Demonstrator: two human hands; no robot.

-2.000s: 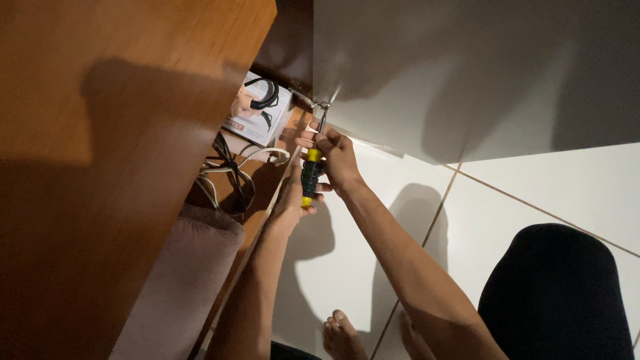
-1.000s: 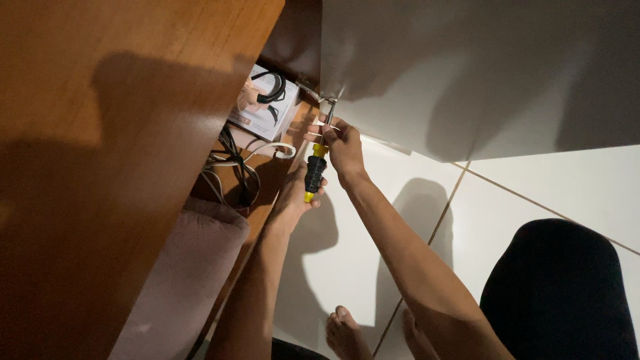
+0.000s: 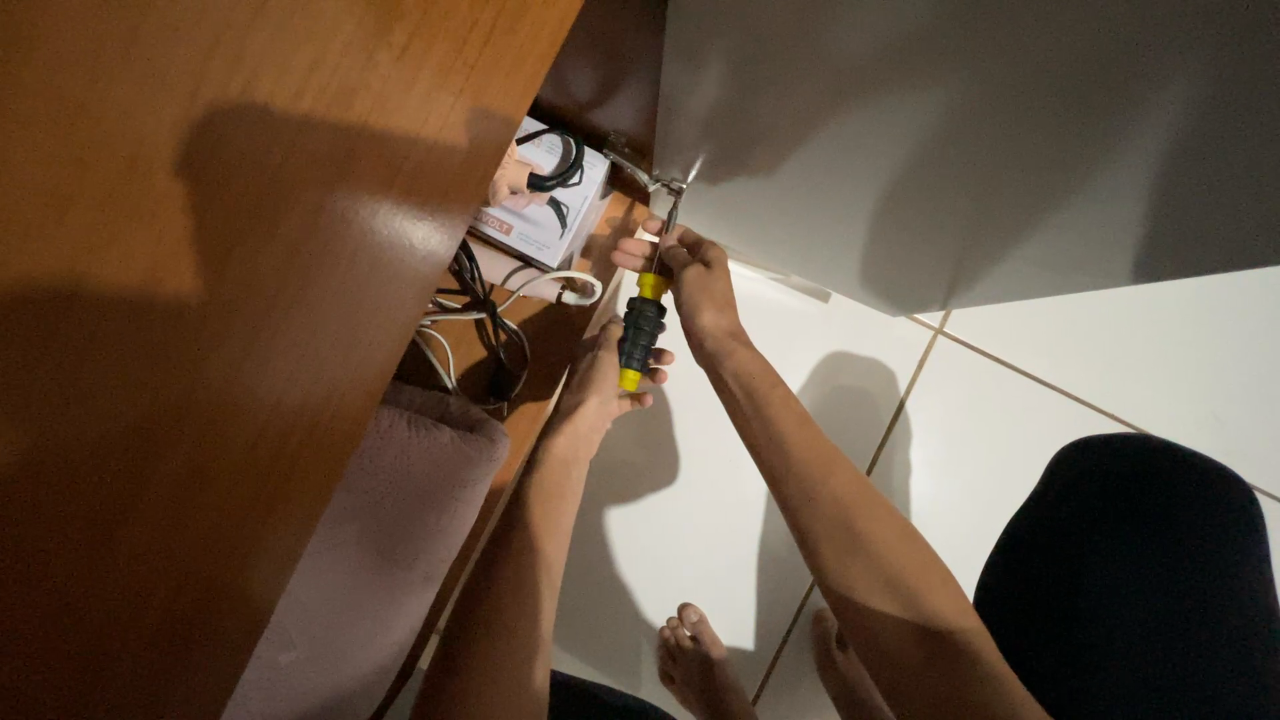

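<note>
A screwdriver (image 3: pixel 642 335) with a black and yellow handle points up toward a metal cabinet hinge (image 3: pixel 668 186), its tip at the hinge by the edge of a grey door panel (image 3: pixel 900 130). Around the lower handle are the fingers of my left hand (image 3: pixel 610 375), with the palm partly behind the handle. My right hand (image 3: pixel 700 275) pinches the shaft just below the hinge. The exact contact between tip and screw is too small to tell.
Inside the wooden cabinet (image 3: pixel 300 250) lie a white printed box (image 3: pixel 550 195), tangled black and white cables (image 3: pixel 485 330) and a folded pinkish cloth item (image 3: pixel 400 520). Below are white floor tiles (image 3: pixel 700 500), my bare feet (image 3: pixel 700 660) and a dark rounded object (image 3: pixel 1130 570) at right.
</note>
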